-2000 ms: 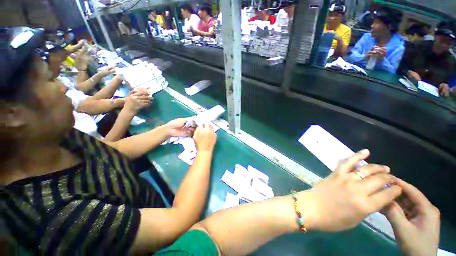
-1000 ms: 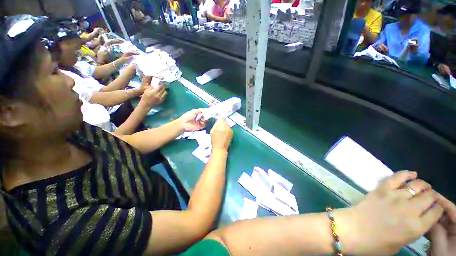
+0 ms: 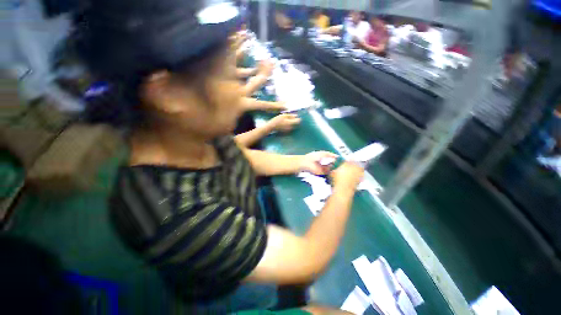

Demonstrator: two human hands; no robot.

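Both of my hands are out of the picture. Only a strip of my green sleeve and forearm shows at the bottom edge. A white carton [image 3: 493, 303] is cut off by the bottom edge at the right, beyond the metal rail; what holds it is hidden. A loose pile of white slips [image 3: 382, 286] lies on the green bench [image 3: 335, 246] at the bottom. The picture is blurred.
A seated worker in a striped top [image 3: 197, 215] is close on the left, hands on a white carton [image 3: 369, 152]. The pale rail [image 3: 424, 246] and a grey upright [image 3: 440, 120] border the dark green belt. Brown boxes [image 3: 74, 157] stand behind the worker.
The view has swung left and tilted. My hands have gone out of the picture, and the carton has shifted to the bottom right edge. The neighbour and slip pile now appear further right.
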